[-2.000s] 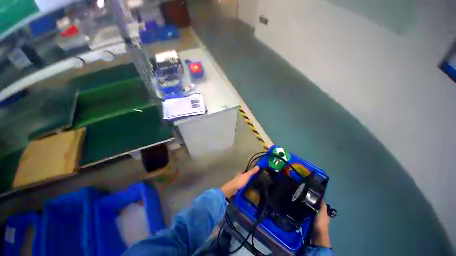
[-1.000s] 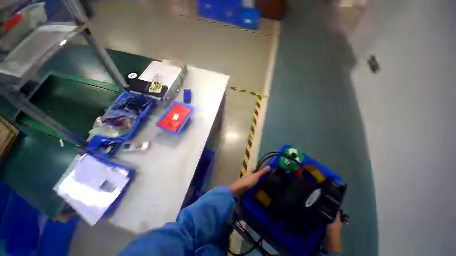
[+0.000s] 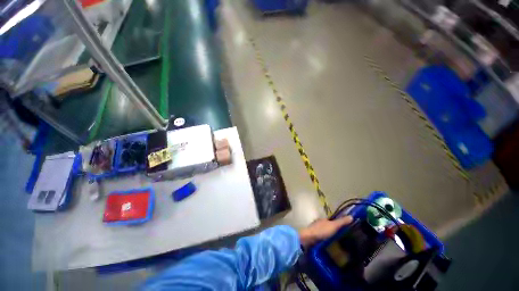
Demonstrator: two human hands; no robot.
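A blue tote (image 3: 320, 258) is at the lower right in the head view. My left hand (image 3: 324, 230) grips its left rim. My right hand is not in view. Inside the tote are a black box (image 3: 392, 261), a green reel (image 3: 384, 211) with a pale centre, a yellow-orange ring (image 3: 414, 238) and a cream block (image 3: 340, 253) at the left. Black cords loop over the reel and the rim near my left hand. The tote's lower part is cut off by the picture's edge.
A white-topped table (image 3: 199, 224) at left holds a red-filled blue tray (image 3: 128, 206), small blue bins, a white box (image 3: 190, 146) and a clipboard. A dark crate (image 3: 268, 187) stands beside it. Yellow-black tape (image 3: 293, 133) runs along the floor. Blue bins (image 3: 449, 108) stand at right.
The view has turned to the right, so the white table now lies across the left and the wall is gone. The tote sits lower and further right. My right hand has left the picture.
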